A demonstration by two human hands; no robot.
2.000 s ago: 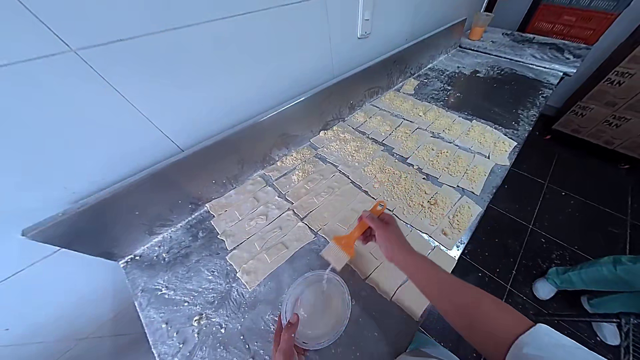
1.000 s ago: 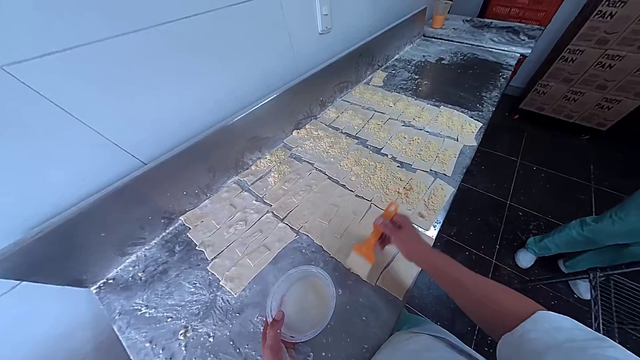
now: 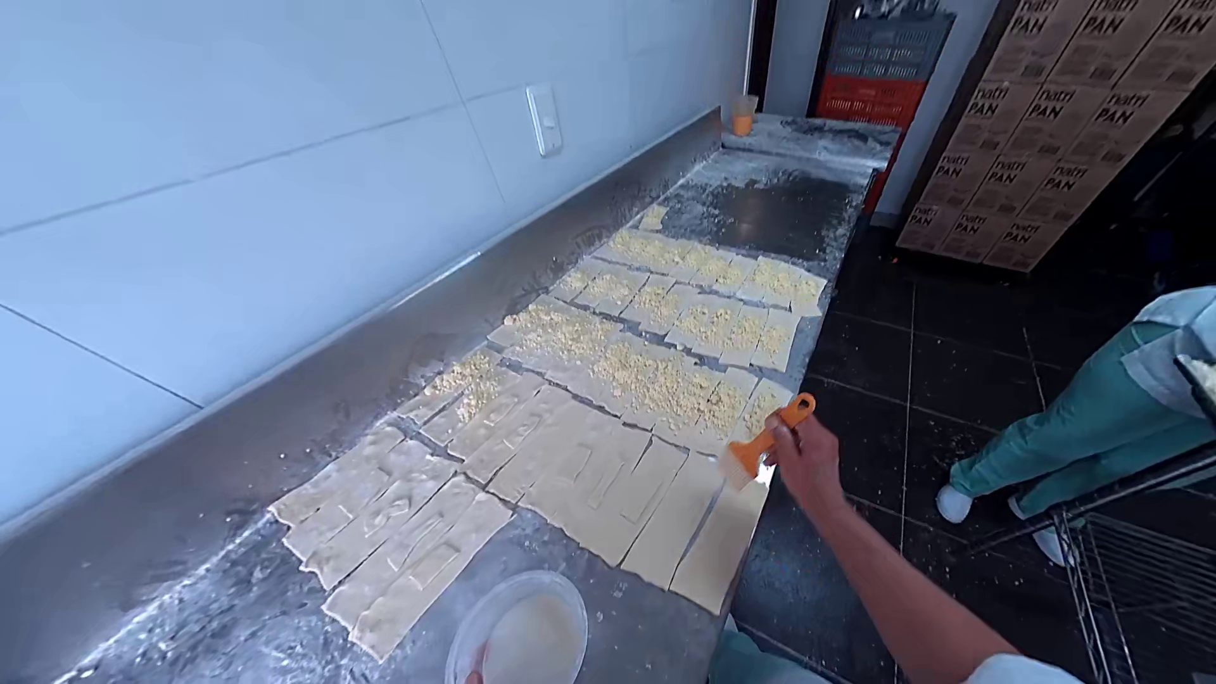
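Observation:
An orange pastry brush [image 3: 760, 445] is in my right hand [image 3: 807, 461], its bristles on or just above the right edge of the dough strips [image 3: 570, 465]. At the bottom of the view, my left hand [image 3: 477, 665] holds a round clear plastic tub [image 3: 518, 632] with pale liquid inside; only part of that hand shows. Cut dough pieces lie in rows on the floured metal counter. The rows farther along carry a crumbly yellowish filling [image 3: 665, 380], while the nearer strips [image 3: 399, 532] are bare of it.
A metal backsplash [image 3: 361, 351] runs along the tiled wall. An orange-and-clear cup [image 3: 743, 116] stands at the counter's far end. Cardboard boxes [image 3: 1007, 171] and crates [image 3: 869, 100] stand beyond. A person in green trousers [image 3: 1064, 418] stands at right beside a wire rack [image 3: 1140, 579].
My right hand has moved the brush along the dough to its right edge, by the filled row. The view has swung up toward the counter's far end.

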